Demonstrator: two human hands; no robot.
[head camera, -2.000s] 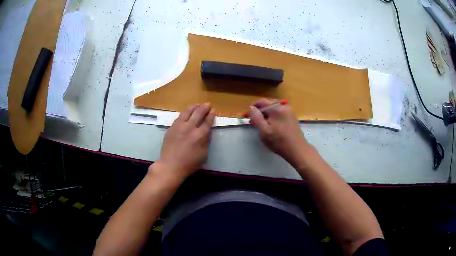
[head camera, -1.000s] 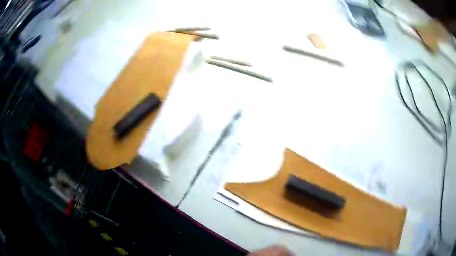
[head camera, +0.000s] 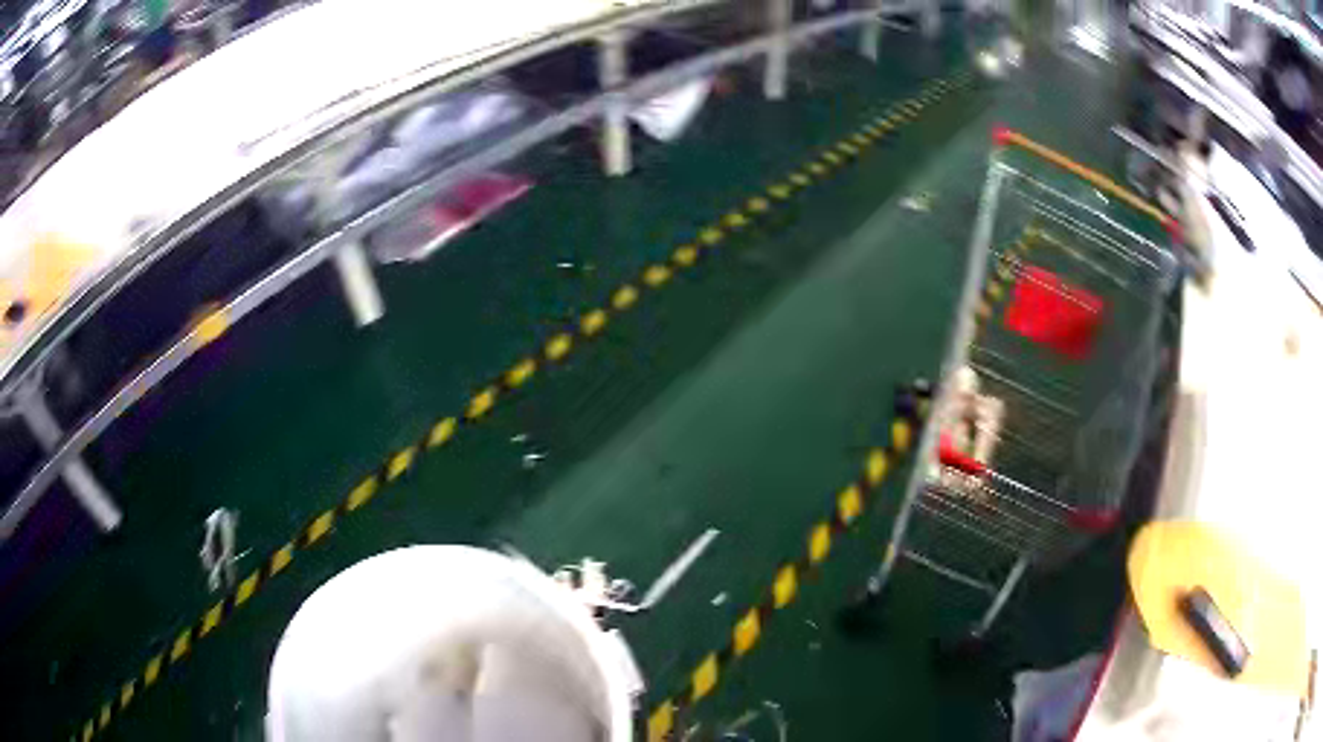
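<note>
Neither of my hands is in the picture. Nearest in front of me, a large round white bin (head camera: 298, 670) stands on the floor at the bottom, cut off by the frame edge, with pale material inside. At the lower right, a tan card pattern (head camera: 1161, 573) lies on the table (head camera: 1226, 420), its rounded end towards the aisle. A black pattern weight (head camera: 1213, 632) rests on it. The view is slightly blurred.
A wire trolley (head camera: 1001, 363) with a red panel (head camera: 1055, 312) stands in the aisle beside the right table. Yellow-black striped lines (head camera: 559, 348) cross the green floor, with scraps lying about. Another long table (head camera: 290, 102) on legs runs along the left, with bagged material beneath.
The view has swung left, from the table with both card patterns to the aisle, bin and trolley. The hand at the bottom edge a second ago is out of view.
</note>
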